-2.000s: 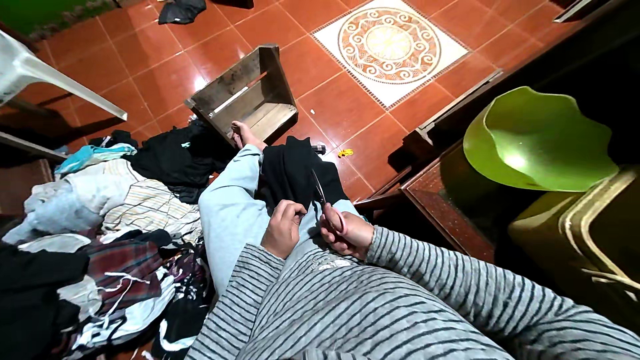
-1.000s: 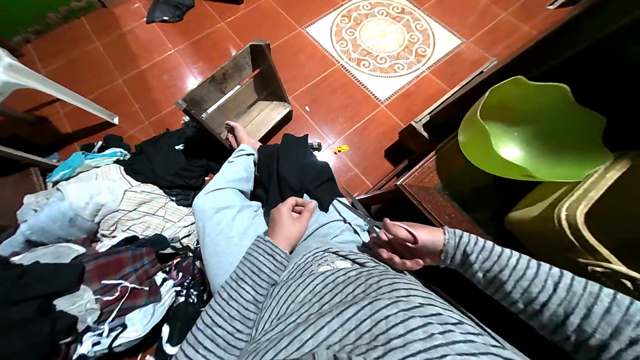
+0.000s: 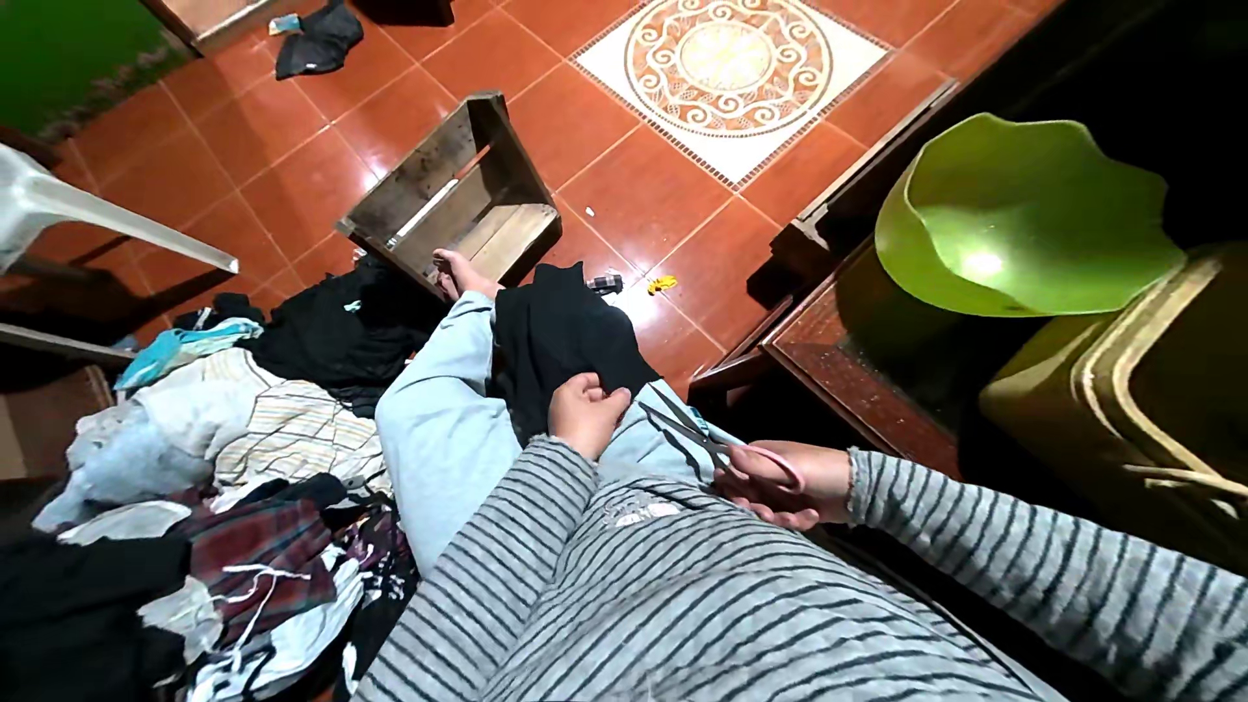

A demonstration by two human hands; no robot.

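Observation:
My right hand [image 3: 775, 483] holds a pair of scissors [image 3: 717, 444] with pinkish handles, its blades parted and pointing up and left over my thigh in light blue trousers. A black cloth [image 3: 565, 341] lies over my leg and knee. My left hand [image 3: 588, 414] rests at the lower edge of that cloth, left of the blade tips, with thumb and fingers close together. Whether it pinches the cloth or a small piece cannot be told. A small teal-and-white mark or scrap [image 3: 699, 421] shows beside the blades.
A wooden crate [image 3: 448, 195] lies by my foot. Piled clothes [image 3: 283, 419] fill the left side, near a white plastic chair leg [image 3: 146, 219]. At right are a green wavy-rimmed bowl [image 3: 1024, 214], a yellowish container [image 3: 1053, 380] and a dark wooden edge [image 3: 877, 390]. A yellow scrap [image 3: 662, 285] lies on the tiles.
My right hand has moved right with the scissors, away from my left hand, and the scissors' blades have parted. My left hand stays near the black cloth.

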